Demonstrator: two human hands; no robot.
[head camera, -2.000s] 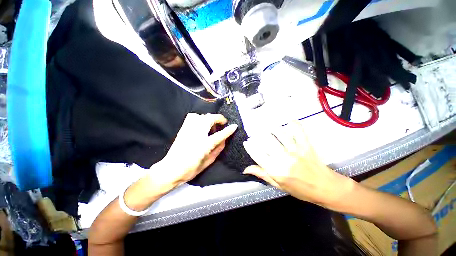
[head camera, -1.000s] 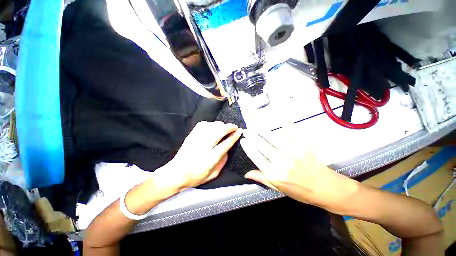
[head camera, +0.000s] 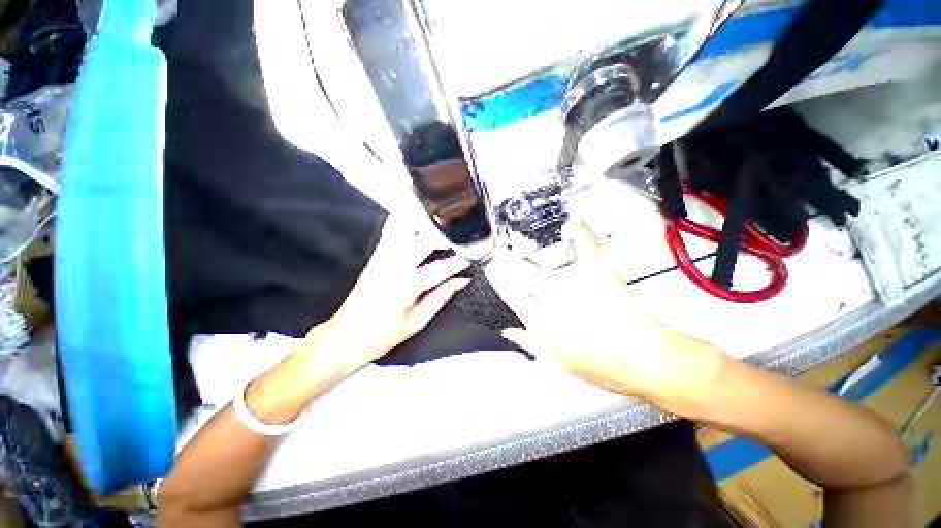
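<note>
The black garment piece (head camera: 268, 232) lies on the white table, left of and under the sewing machine head (head camera: 537, 62). Its dark grey textured panel (head camera: 481, 305) shows between my hands, just below the presser foot area (head camera: 537, 222). My left hand (head camera: 397, 294) lies flat on the cloth left of the panel, fingertips near the needle, thumb and fingers a little apart. My right hand (head camera: 588, 320) lies on the panel's right edge, its fingertips close under the presser foot. The needle itself and the fabric edge under my fingers are hidden.
Red-handled scissors (head camera: 743, 292) lie right of the needle beside black strips (head camera: 769, 170). A light-blue guard (head camera: 114, 248) stands at left, with clear plastic bags (head camera: 26, 206) beyond it. The ruler edge (head camera: 444, 464) runs along the front. A carton (head camera: 764, 495) is at lower right.
The view has shifted closer to the machine head. Both hands have moved up nearer the presser foot, and the textured panel has moved with them. My left hand is more spread than before.
</note>
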